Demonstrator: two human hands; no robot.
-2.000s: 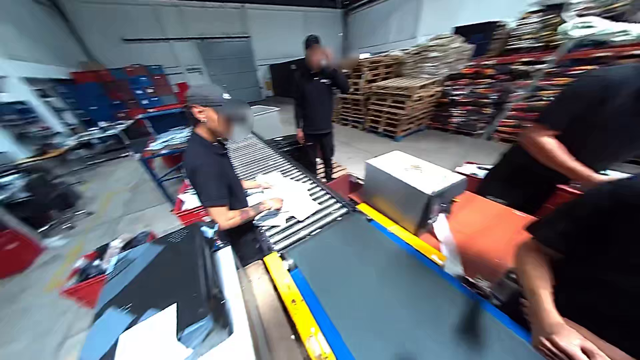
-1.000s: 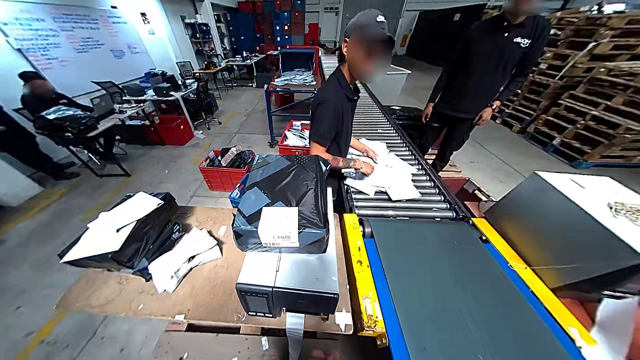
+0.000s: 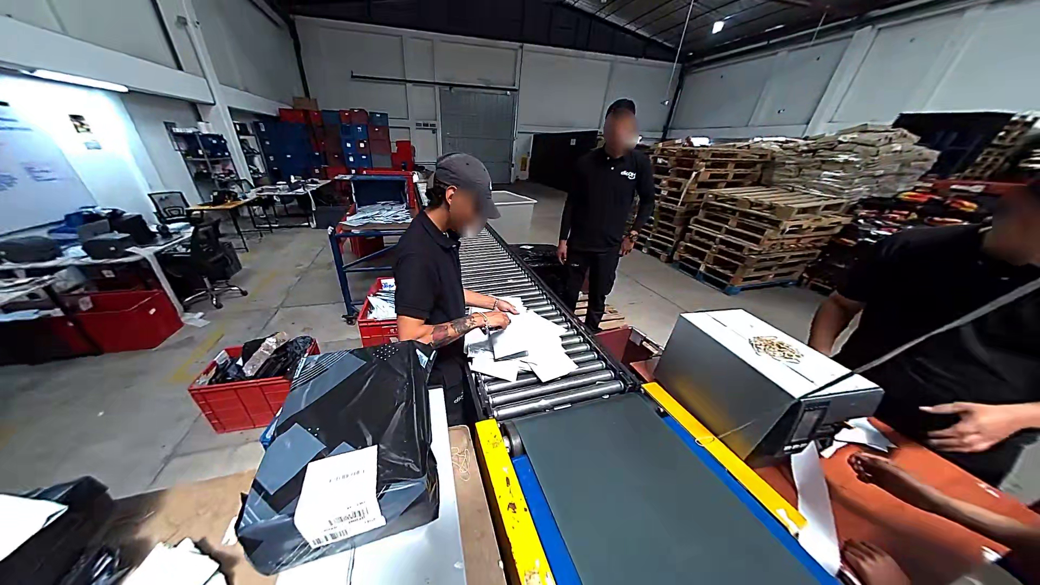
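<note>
Neither my left hand nor my right hand is in view. Nearest to the camera, a black plastic-wrapped parcel (image 3: 357, 431) with a white label lies on a light surface at lower left. The dark belt of a conveyor (image 3: 626, 487) runs up the middle between yellow and blue side rails and meets a roller section (image 3: 561, 390). White papers (image 3: 524, 345) lie on the rollers, where a co-worker in a cap handles them with both hands. On the right a grey label printer (image 3: 756, 382) has rubber bands on top and a white strip hanging from its front.
Two bare forearms, apparently another person's, reach in at lower right over an orange surface (image 3: 918, 504). A co-worker stands beside them, another behind the rollers. Red crates (image 3: 236, 406) stand on the floor at left; wooden pallets (image 3: 756, 236) are stacked behind.
The view has swung widely. The co-worker behind the rollers, whose hand was raised to the face two seconds ago, now has both arms lowered. The co-worker in the cap stays at the papers.
</note>
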